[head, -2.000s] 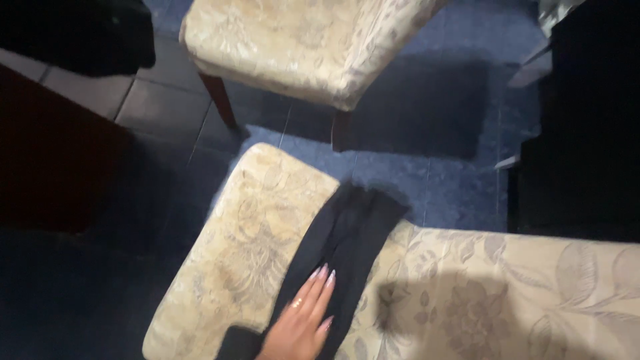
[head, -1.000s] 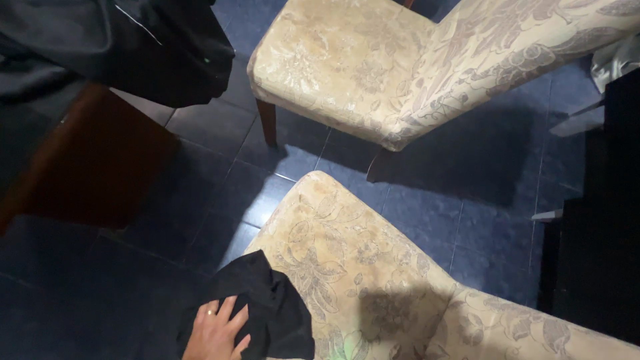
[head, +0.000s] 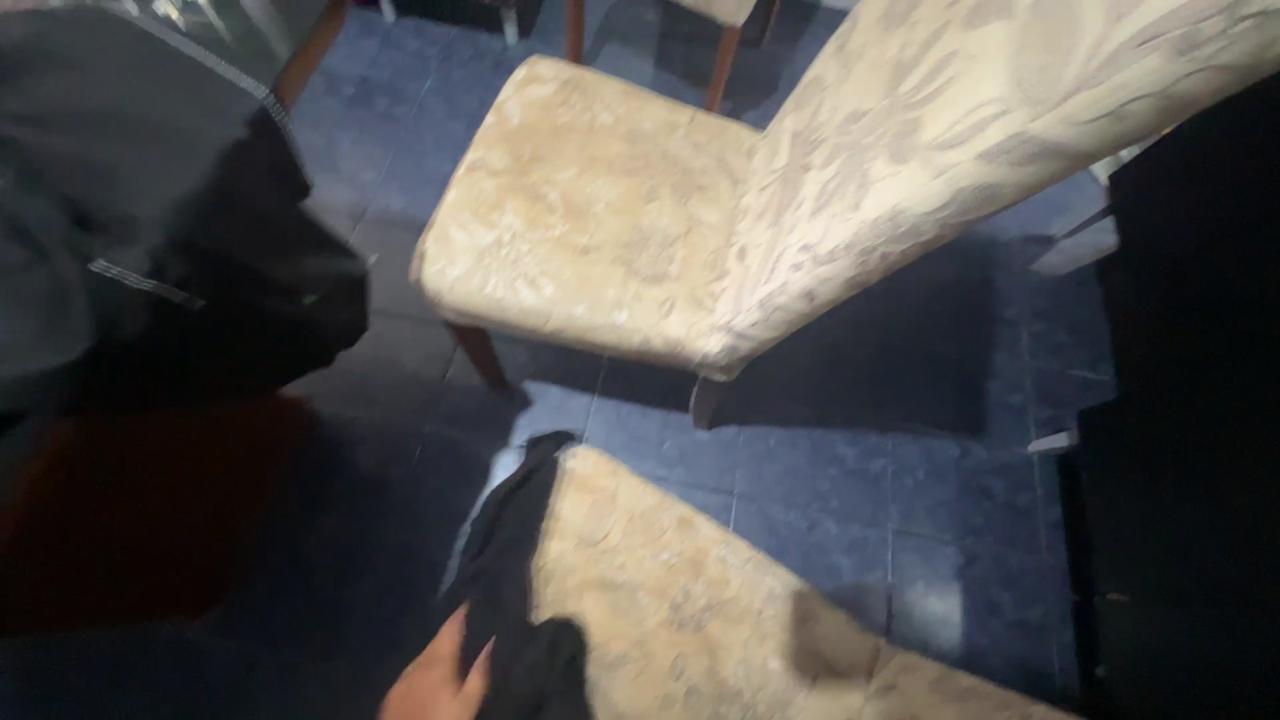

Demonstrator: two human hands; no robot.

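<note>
A black cloth lies along the left edge of a padded chair seat with a beige floral cover, and hangs over that edge. At the bottom of the view my left hand holds the cloth. The thumb, with a long nail, lies on the cloth's surface; the other fingers are partly hidden or blurred. My right hand is not in view.
A second floral chair stands just beyond, its backrest slanting up right. Dark fabric covers a piece of furniture at left. Black furniture stands at right on the blue tiled floor.
The black cloth was across the seat two seconds ago, then bunched at its left side; now it stretches along the left edge up to the corner. My left hand has moved with it.
</note>
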